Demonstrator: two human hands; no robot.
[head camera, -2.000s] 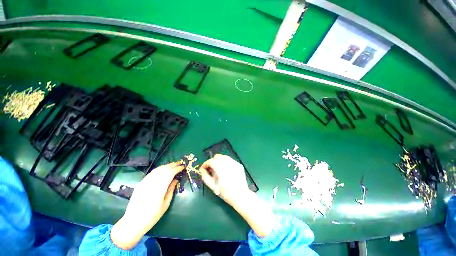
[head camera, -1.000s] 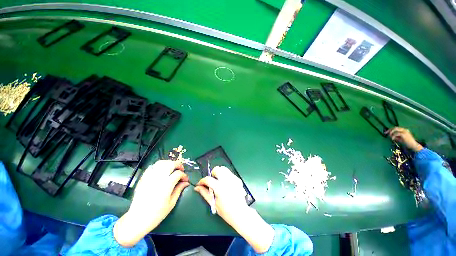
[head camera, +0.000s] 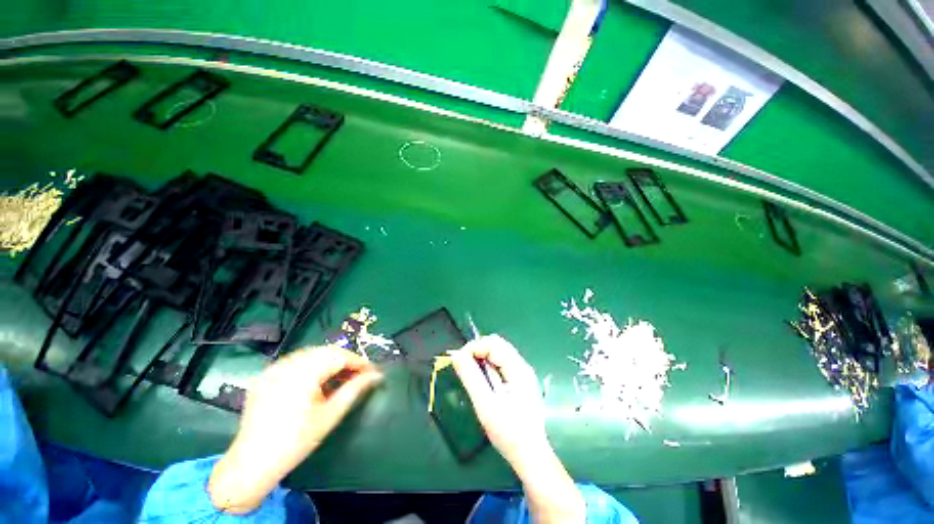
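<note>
A black phone frame lies on the green bench in front of me, its solid end away from me. My right hand is over its right side, with a slim tool between the fingers. A thin yellow strip hangs at the fingertips over the frame's left edge. My left hand is left of the frame, apart from it and blurred, fingers curled; whether it holds anything is unclear. A small yellow-and-black strip heap lies just beyond it.
A large frame stack is at left, with a cream heap beyond. A white slip heap lies right of my hands. Single frames lie along the far side. A neighbour's heap and blue sleeve are at far right.
My hands have moved apart. The near frame now lies turned, its open end towards me. A yellow strip shows at my right fingertips. The neighbour's hand and one far-right frame are gone from their place.
</note>
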